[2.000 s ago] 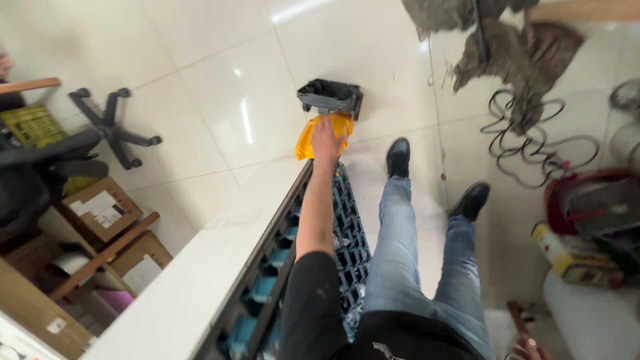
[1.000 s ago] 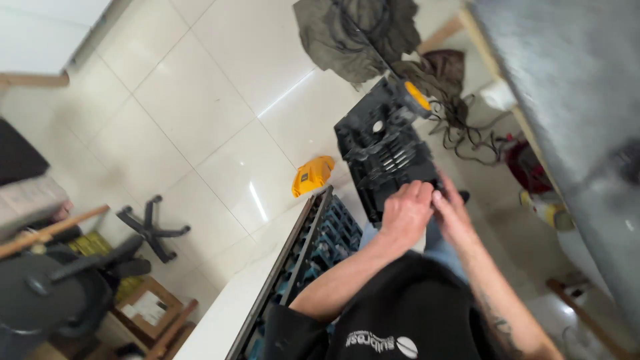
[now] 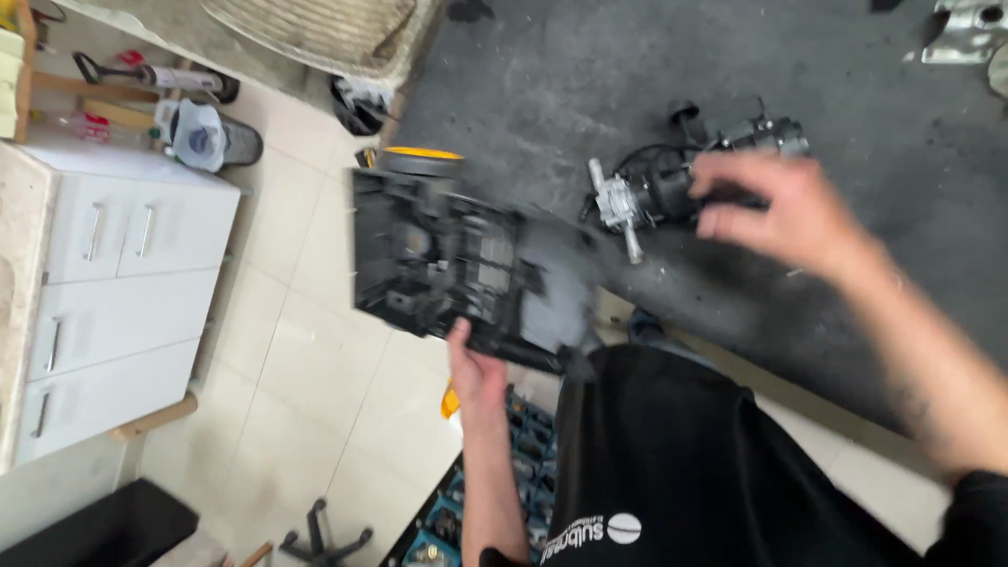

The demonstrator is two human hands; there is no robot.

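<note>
My left hand (image 3: 479, 372) grips the lower edge of a black plastic machine housing (image 3: 492, 268), which has a wheel with a yellow rim (image 3: 421, 160) at its upper corner. The housing is tilted, its ribbed inner side showing, near the edge of the dark workbench (image 3: 543, 94). On that bench lies a black motor and pump assembly (image 3: 669, 193) with a silver metal head and cables. Over its right part is my right hand (image 3: 776, 209), blurred, thumb and fingers apart; whether it touches the assembly I cannot tell.
Below my left hand, a rack of blue parts bins (image 3: 441, 543) stands beside a yellow plastic piece (image 3: 450, 400). White cabinets (image 3: 134, 276) and a vacuum-like device (image 3: 213, 138) are at the left. A metal part (image 3: 965, 31) lies at the bench's far right. A chair base (image 3: 324, 539) is on the floor.
Both hands were on the housing one second ago; now only my left hand holds it and my right is over the motor assembly. The view has turned strongly toward the bench.
</note>
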